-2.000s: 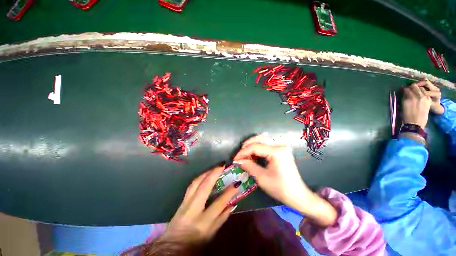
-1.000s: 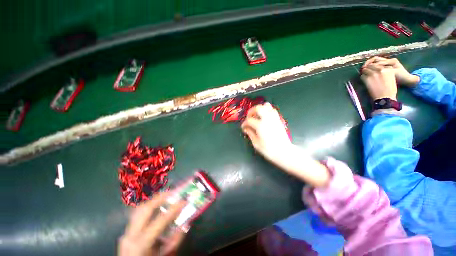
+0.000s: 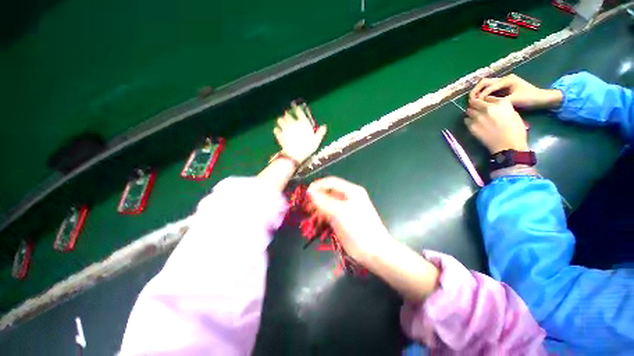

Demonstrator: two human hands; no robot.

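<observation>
My left hand (image 3: 299, 135) reaches over the green conveyor belt, its fingers around a phone housing (image 3: 304, 110) that shows dark and silver past the fingers, with a little red at the right. Most of this housing is hidden. My right hand (image 3: 344, 212) is at the right pile of small red-and-black parts (image 3: 309, 226), thumb and fingers close together. Whether it pinches a part cannot be told. My left sleeve and right hand cover some of the pile. The left pile is not visible.
Several red-rimmed housings lie on the belt, one nearest my left hand (image 3: 202, 159). The worn whitish ledge (image 3: 410, 108) divides belt and bench. Pale tweezers (image 3: 462, 156) lie beside a coworker's hands (image 3: 497, 115) in blue sleeves. A white scrap (image 3: 80, 332) lies lower left.
My left hand has moved from the bench, where it held a housing, forward over the belt. My right hand stays at the right pile. The camera view has shifted and tilted.
</observation>
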